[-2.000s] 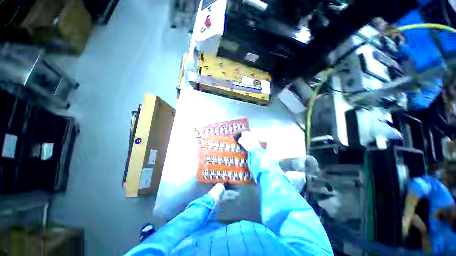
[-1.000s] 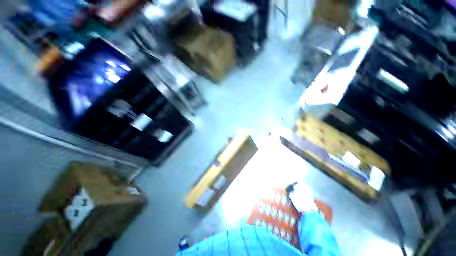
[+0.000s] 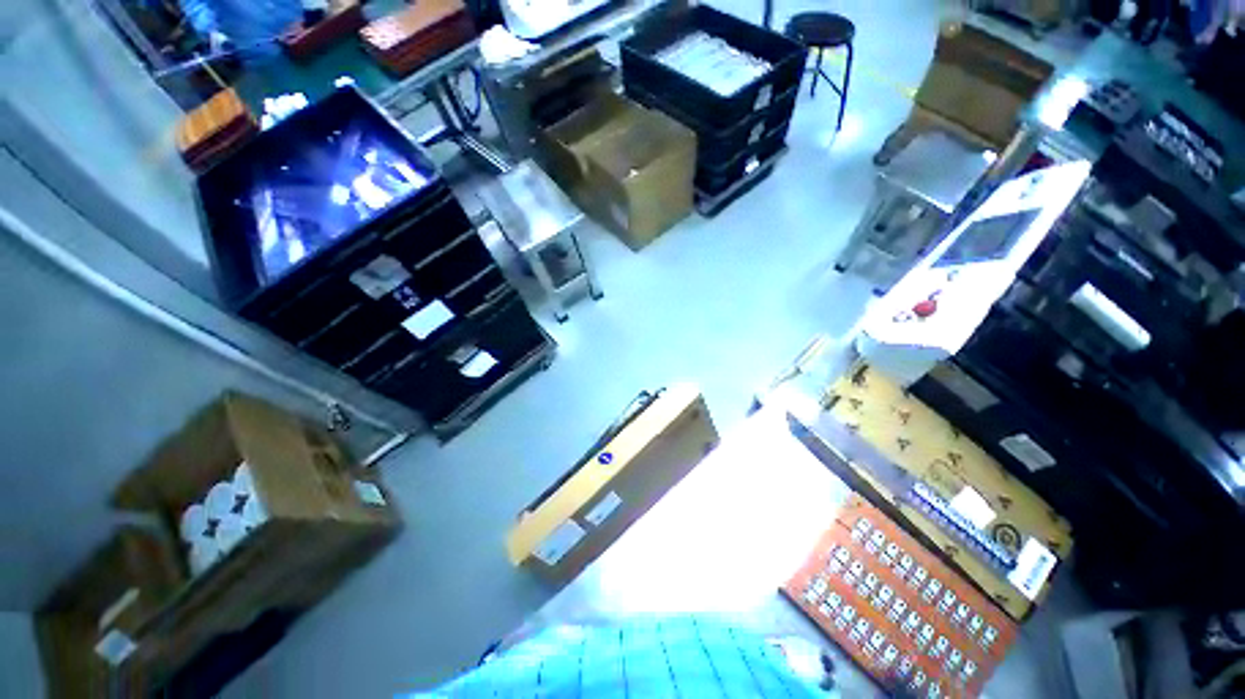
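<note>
An orange-brown carrier plate (image 3: 901, 601) lies flat at the lower right on the brightly lit metal table (image 3: 683, 533). It holds several rows of small silver-white parts. Its upper edge is close beside a flat yellow-brown cardboard box with labels (image 3: 942, 471). The wearer's blue gown fills the bottom middle. Neither my left hand nor my right hand is in view.
A narrow cardboard box (image 3: 614, 485) stands at the table's left edge. Black stacked bins (image 3: 396, 307) and open cardboard boxes (image 3: 307, 560) stand on the left. A white machine panel (image 3: 983, 266) is at the right. A black stool (image 3: 821, 30) and metal stands are farther back.
The view has swung to the left. Both hands were at the plates two seconds ago, and one hand was on them a second ago. Now no hand shows, and a plate lies against the yellow-brown box.
</note>
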